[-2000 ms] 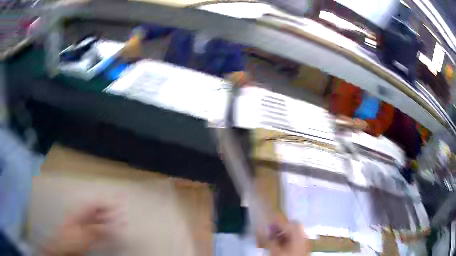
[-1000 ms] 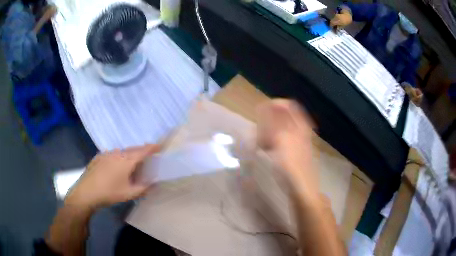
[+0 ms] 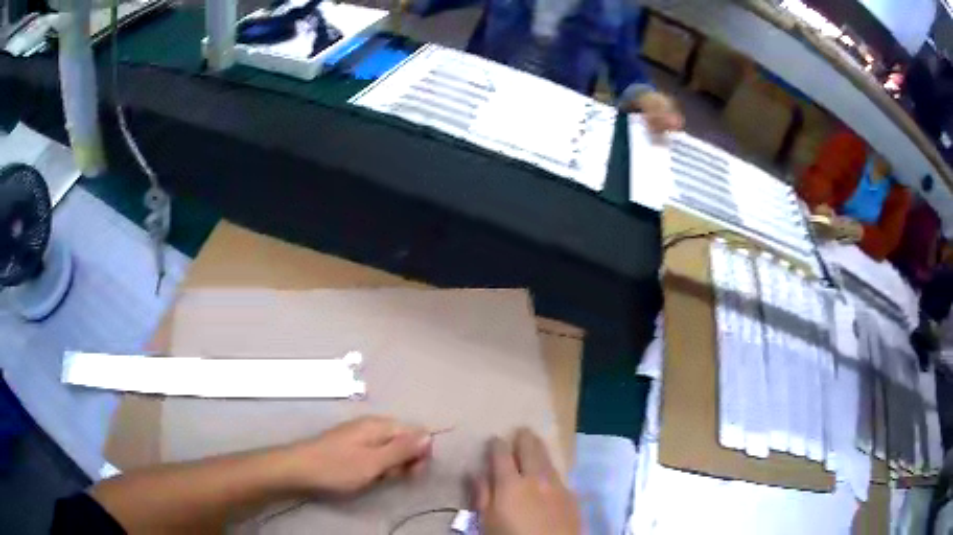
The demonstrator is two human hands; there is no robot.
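A white strip (image 3: pixel 209 375) lies flat on the cardboard work sheet (image 3: pixel 460 324), its notched end with two small lobes pointing right. My left hand (image 3: pixel 371 455) is below the strip's right end, with thumb and fingertips pinched on a thin dark cord (image 3: pixel 443 431). My right hand (image 3: pixel 526 491) is to its right, low over the sheet, with bent fingers. A small white piece and a curved length of cord show beside its fingertips. Whether the right hand grips them is unclear.
White strips (image 3: pixel 768 366) lie in rows on a tan board at right, with darker strips beyond. A fan (image 3: pixel 23 225) and hanging metal tool (image 3: pixel 157 214) are at left. Strip sheets (image 3: pixel 502 115) and other workers are across the dark belt.
The strip, near my left hand a second ago, now lies on the sheet. My left hand has moved right and pinches cord. My right hand has come down to the sheet. The view has turned right.
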